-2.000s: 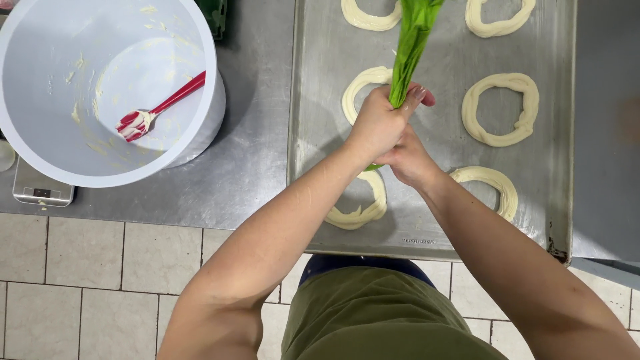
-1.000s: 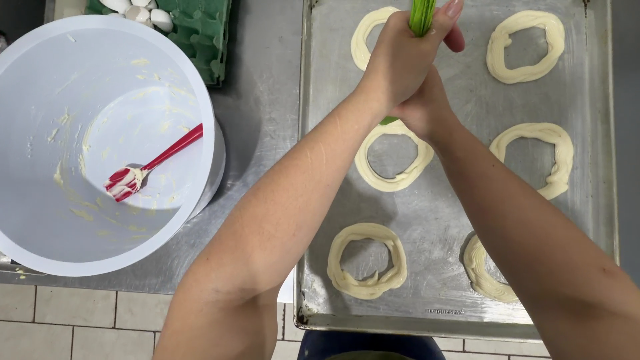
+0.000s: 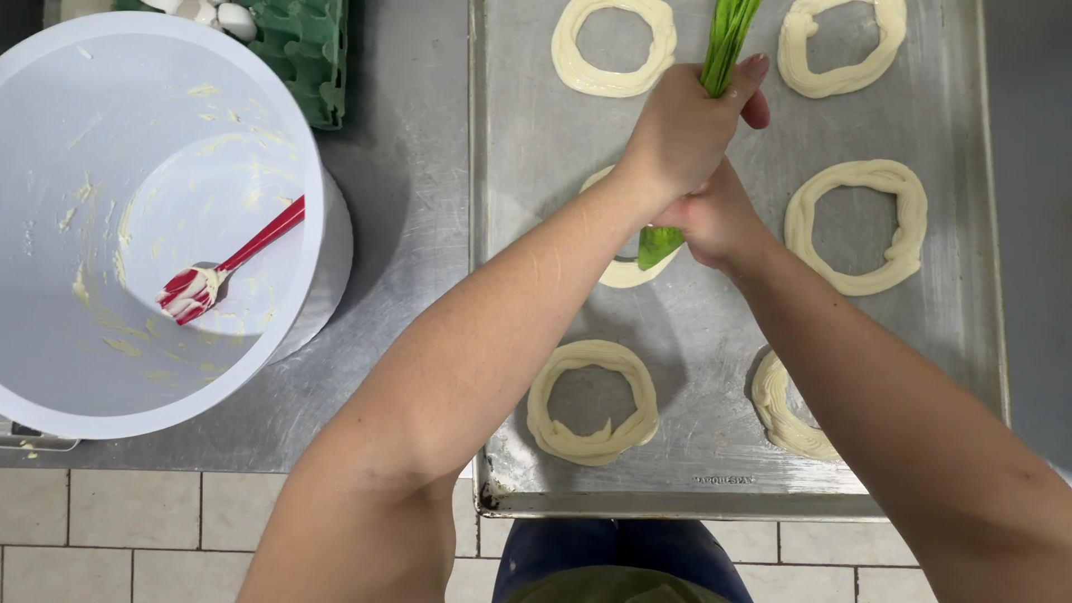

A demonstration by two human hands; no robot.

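Note:
A green piping bag [image 3: 727, 42] is gathered and twisted in my left hand [image 3: 691, 126], with its loose top rising above the fist. Just below, my right hand [image 3: 720, 213] grips the lower part of the bag, and the green tip [image 3: 659, 246] pokes out beneath it over a ring of piped dough [image 3: 632, 275]. My hands touch each other above a metal baking tray [image 3: 729, 327]. Several more dough rings lie on the tray, one ring [image 3: 913, 226] to the right, one [image 3: 593, 450] at the lower left, and another [image 3: 787, 410] partly hidden by my right forearm.
At the left stands a large white plastic tub [image 3: 314, 251] with batter smears and a red spatula [image 3: 260, 234] inside. Behind it is a green egg tray [image 3: 314, 75] with white eggshells [image 3: 237, 21]. A metal device's edge [image 3: 38, 440] shows below the tub on the steel table [image 3: 402, 234].
The view has shifted considerably. Both hands keep hold of the piping bag, and its lower tip shows more plainly over a ring now than a second ago.

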